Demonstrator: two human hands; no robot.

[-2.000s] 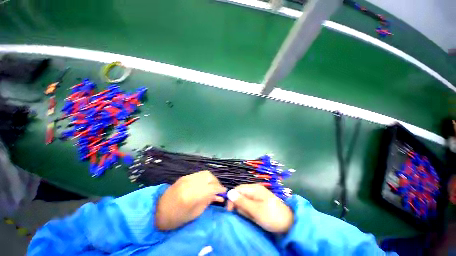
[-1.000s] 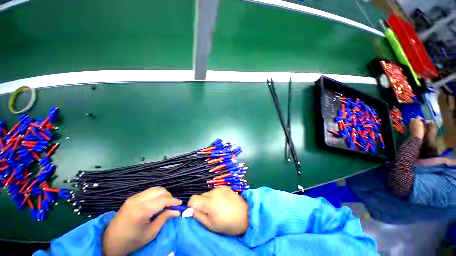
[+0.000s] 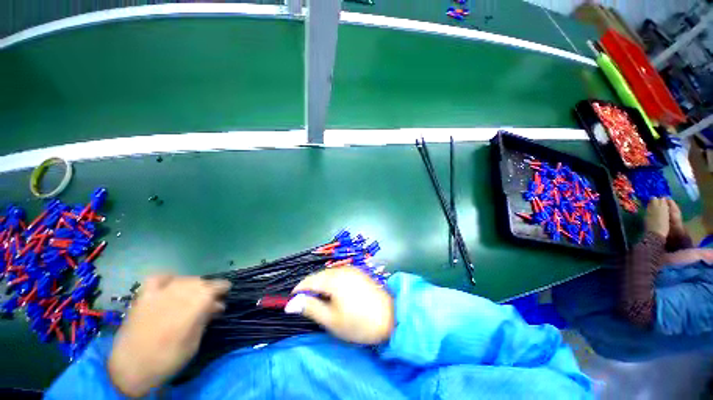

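A bundle of black cable leads (image 3: 270, 269) lies in front of me, with red-and-blue end pieces (image 3: 352, 248) fanned at its right end. My left hand (image 3: 164, 328) is blurred over the bundle's left part; what its fingers hold cannot be told. My right hand (image 3: 344, 305), with a white cover on a fingertip, is over the bundle's right part. It pinches a red end piece (image 3: 274, 301) that points left; its rear is hidden by the fingers. A loose pile of red-and-blue pieces (image 3: 59, 250) lies at the left.
A tape ring (image 3: 51, 178) stands behind the loose pile. Several black leads (image 3: 443, 195) lie apart right of centre. A black tray (image 3: 512, 226) holds red-blue pieces. A grey upright (image 3: 319, 74) rises at the bench's white edging. Another person's hands (image 3: 663, 219) are at the far right.
My hands were together at a blue piece; now my left hand has moved left over the bundle. The red piece shows at my right fingertips. The view first swung right, then shifted slightly.
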